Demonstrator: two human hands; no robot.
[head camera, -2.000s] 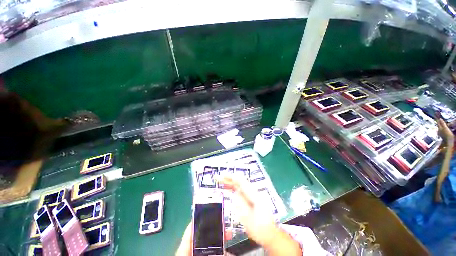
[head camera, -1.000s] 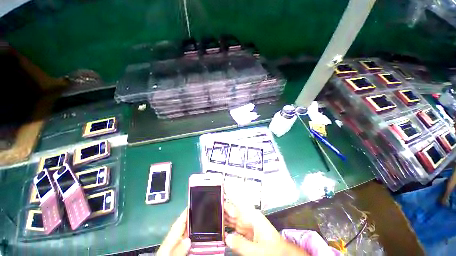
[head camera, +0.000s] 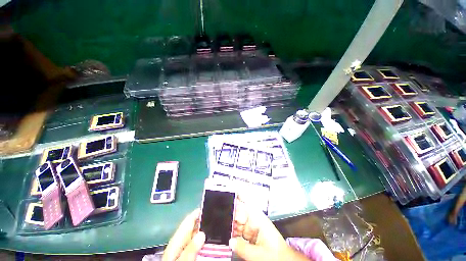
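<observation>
A pink phone (head camera: 217, 216) with a dark screen is upright between my two hands at the bottom centre. My left hand (head camera: 185, 239) holds its left side and my right hand (head camera: 258, 237) holds its lower right side, thumbs near the lower edge. The lens sheet (head camera: 250, 163) with dark-bordered rectangles lies just beyond the phone, partly covered by it. A pale phone housing (head camera: 165, 182) lies on the mat to the left. Two opened pink phones (head camera: 76, 191) rest across a blister tray (head camera: 122, 206) of housings at the far left.
Stacked blister trays (head camera: 230, 92) stand at the back. A white bottle (head camera: 294, 127), tissue (head camera: 255, 116), blue pen (head camera: 339, 152) and crumpled film (head camera: 327, 193) lie right of the sheet. The neighbour's tray stack (head camera: 396, 148) and a carton with plastic scraps (head camera: 352, 232) are at the right.
My right hand has come down from over the lens sheet to the phone's right side. The view has tilted down. Over the last second the phone and hands shifted only slightly.
</observation>
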